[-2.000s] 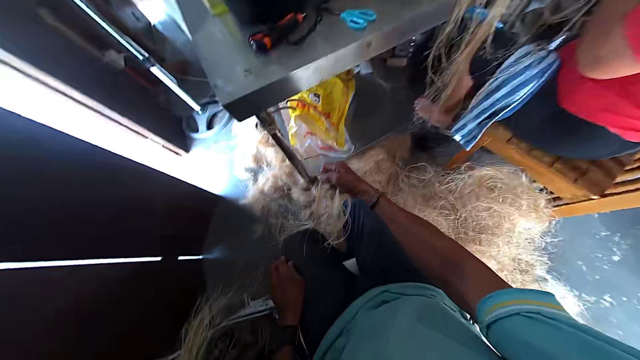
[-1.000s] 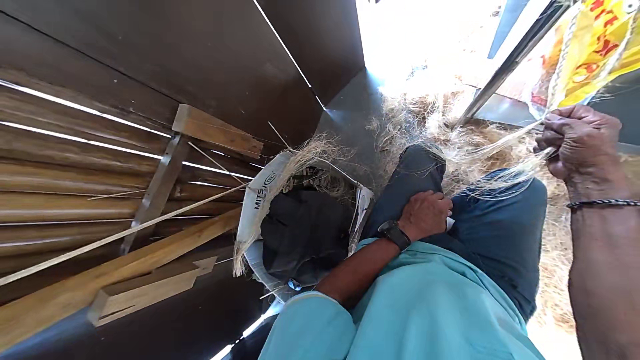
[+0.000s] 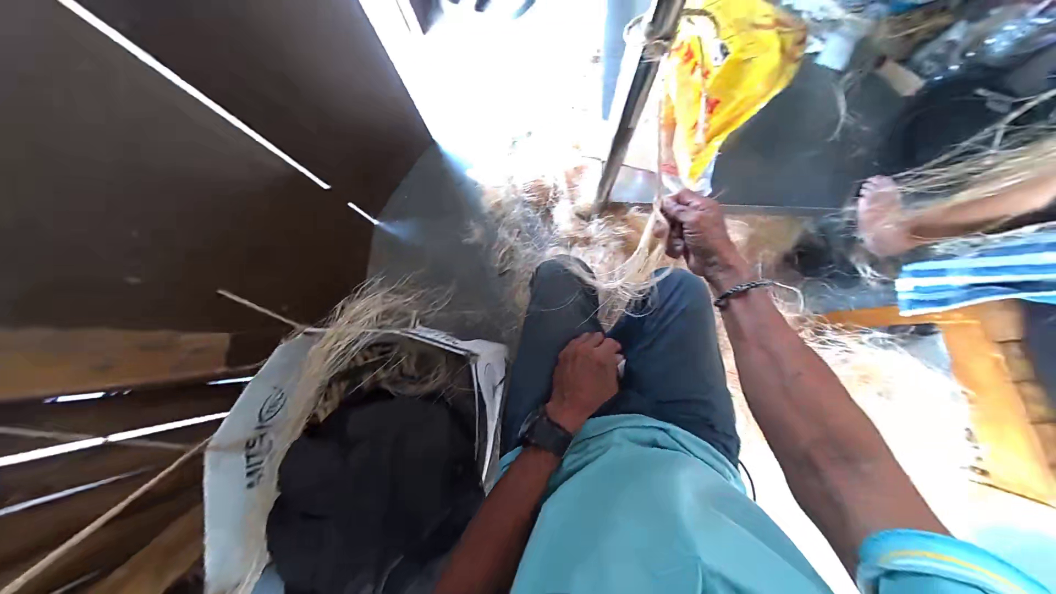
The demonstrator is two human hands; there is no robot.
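My right hand (image 3: 700, 231) grips a strand of pale plant fibre (image 3: 639, 268), whose loose ends hang over my knees. From that hand a braided fibre cord (image 3: 660, 124) runs up toward the top of a metal table leg (image 3: 631, 107). A yellow printed plastic bag (image 3: 730, 74) hangs just behind the cord. On my lap rests my left hand (image 3: 584, 375), its fingers curled; a small white thing shows at its edge, and whether it is held is not clear.
At my left stands a white sack (image 3: 247, 462) with fibres and dark cloth (image 3: 371, 487) in it. Loose fibre (image 3: 544, 214) lies around the table leg. Another person's bare foot (image 3: 883, 216) and a wooden seat (image 3: 1002, 396) are on the right. A dark wall rises at the left.
The view has swung widely, first toward the sack and then back toward the table leg. My right hand stays on the fibre beside the yellow bag, and my left hand remains on my lap since a second ago.
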